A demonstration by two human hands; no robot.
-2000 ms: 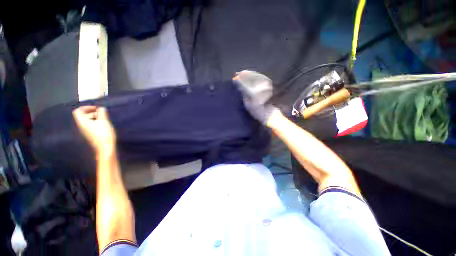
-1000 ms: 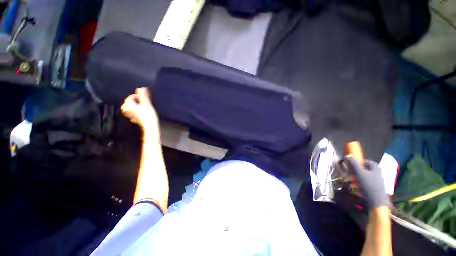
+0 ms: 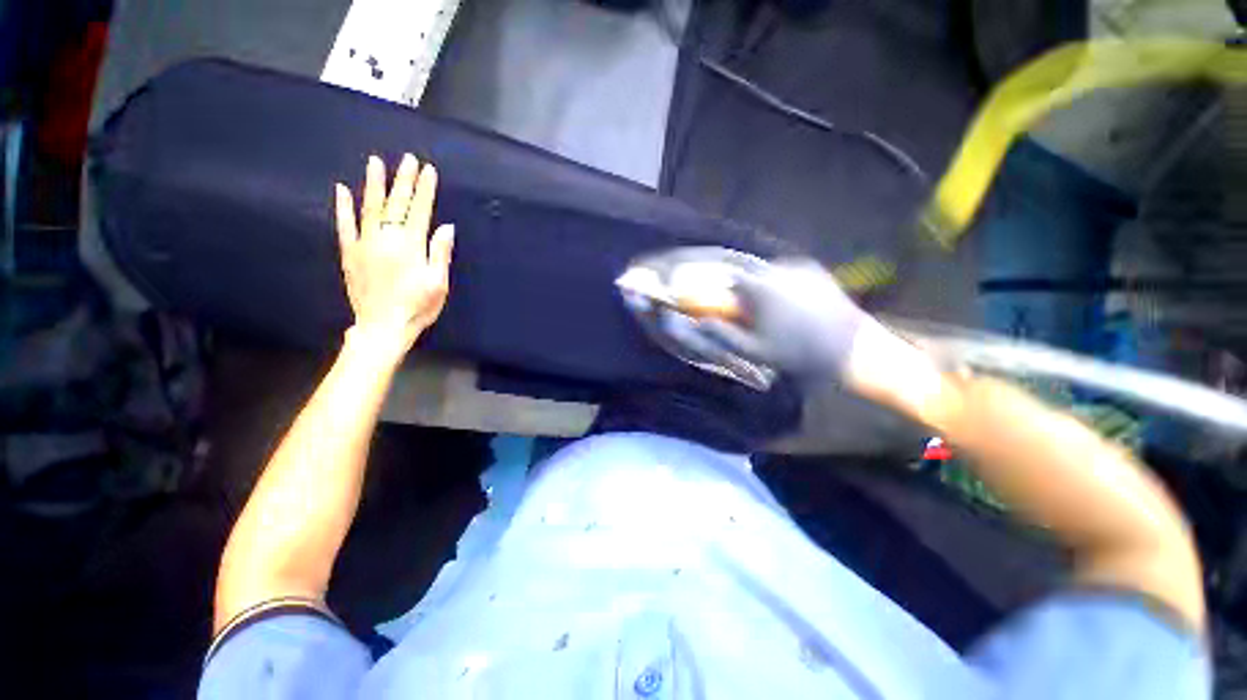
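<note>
A navy garment (image 3: 533,294) lies over the long dark padded arm (image 3: 205,205) in front of me. My left hand (image 3: 394,260) is bare and lies flat on the cloth, fingers spread, holding nothing. My right hand (image 3: 793,317) wears a grey glove and grips the steam iron (image 3: 656,294) by its handle. The iron is on the right part of the garment, its tip towards the left. The iron and right hand are blurred, and the hand hides part of the iron.
A white bar (image 3: 393,48) and a pale grey patch (image 3: 588,96) lie behind the padded arm. A yellow hose (image 3: 991,144) curves at the upper right. A whitish steam hose (image 3: 1080,372) runs right from the iron. Green cloth (image 3: 1094,424) shows partly behind my right forearm.
My right hand has brought the iron from the right side onto the garment. My left hand has opened and moved onto the cloth. The view has shifted, and the yellow hose now curves higher up.
</note>
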